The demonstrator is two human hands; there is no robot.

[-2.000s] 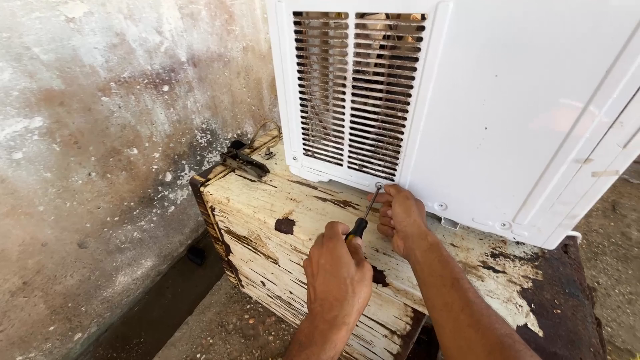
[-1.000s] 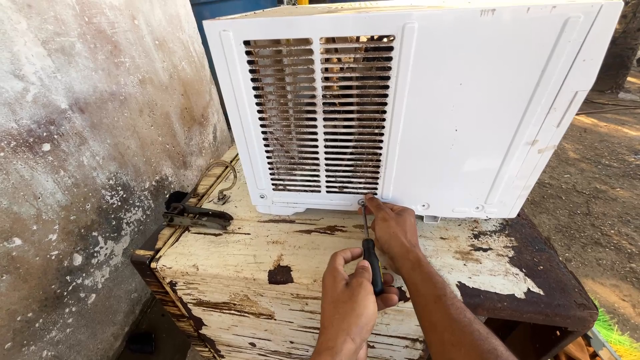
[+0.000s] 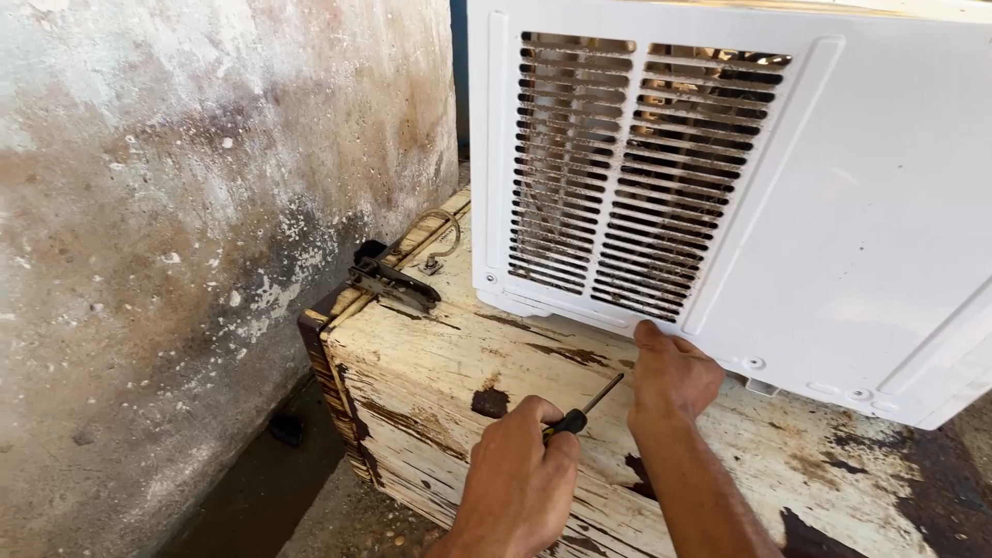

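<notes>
A white metal casing of an air conditioner point(image 3: 852, 209), with a slotted vent grille point(image 3: 620, 178), stands on a worn wooden surface. My left hand point(image 3: 519, 473) holds a screwdriver point(image 3: 585, 415) with a dark handle, its tip pointing up and right, away from the casing. My right hand point(image 3: 674, 372) is at the casing's lower edge, just below the grille, its fingertips against the metal; whether it pinches anything is hidden. To its right, a screw point(image 3: 752, 362) sits in the lower edge, and another screw point(image 3: 490, 278) shows at the lower left corner.
The wooden surface point(image 3: 434, 349) has peeling cream paint. Near its left edge lies a dark metal clamp-like part point(image 3: 395, 285) beside a curved cable point(image 3: 453, 232). A stained, rough wall point(image 3: 217, 194) rises on the left, with a dark gap below it.
The screwdriver's tip has come away from the casing's lower edge, and my left hand has drawn back with it. My right hand stays at that edge. The view has moved closer.
</notes>
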